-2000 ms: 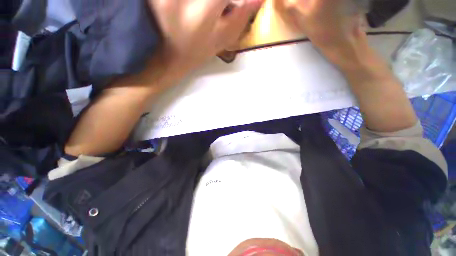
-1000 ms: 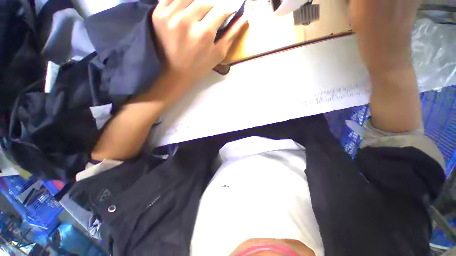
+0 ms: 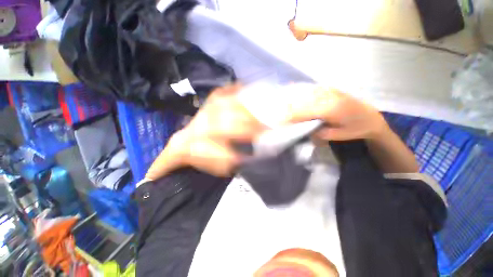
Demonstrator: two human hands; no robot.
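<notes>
The dark garment [image 3: 130,54] with pale grey lining [image 3: 243,48] lies heaped at the upper left and stretches over the table's front edge toward my hands. My left hand [image 3: 216,135] and my right hand [image 3: 340,116] are in front of my chest, blurred. Both grip a part of the garment, with a dark piece [image 3: 278,181] hanging below them and a pale fold between them. Fingertips are partly hidden by cloth and blur.
A black smartphone [image 3: 440,19] lies on the machine bed at the upper right. A clear plastic bag [image 3: 475,89] is at the table's right. Blue crates [image 3: 459,178] stand at the right and left [image 3: 143,132]. Orange cloth [image 3: 57,241] is at lower left.
Both hands have moved from the machine bed back toward my chest, drawing part of the garment over the table edge. The view has shifted, bringing the phone and left crates into clearer sight.
</notes>
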